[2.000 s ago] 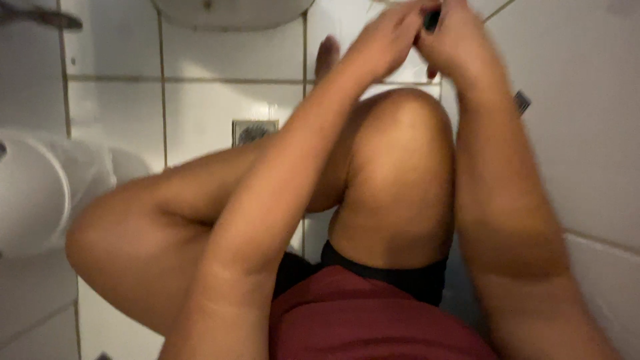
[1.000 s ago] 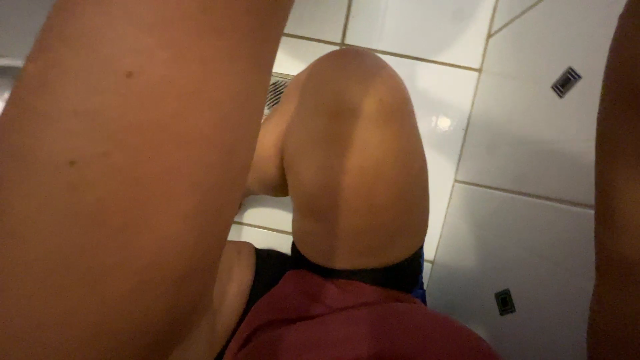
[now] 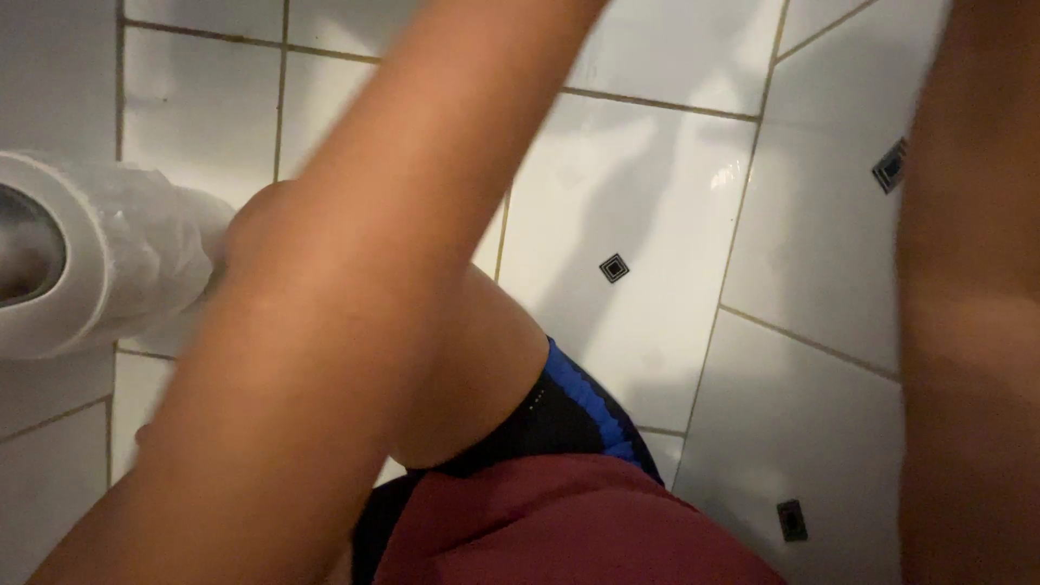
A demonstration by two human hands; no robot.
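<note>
Neither of my hands shows now; both lie past the frame's top edge. My left forearm (image 3: 341,284) crosses the view from lower left to top middle, blurred by motion. Along the right edge my right arm (image 3: 967,325) reaches upward. Below them are my bent bare leg (image 3: 479,366), black shorts with a blue side stripe (image 3: 581,390) and a dark red shirt (image 3: 569,520). What the hands hold or touch is hidden.
A white bin (image 3: 89,268) with a translucent plastic liner (image 3: 154,236) stands at the left, its opening dark. White tiles (image 3: 634,179) with brown grout and small black diamond patterns (image 3: 614,268) surround my legs. A shadow falls across the tiles.
Two seconds ago both hands were together at the top with a small dark object; they have left the view. The knee upright in the middle one second ago has swung left. The view has shifted.
</note>
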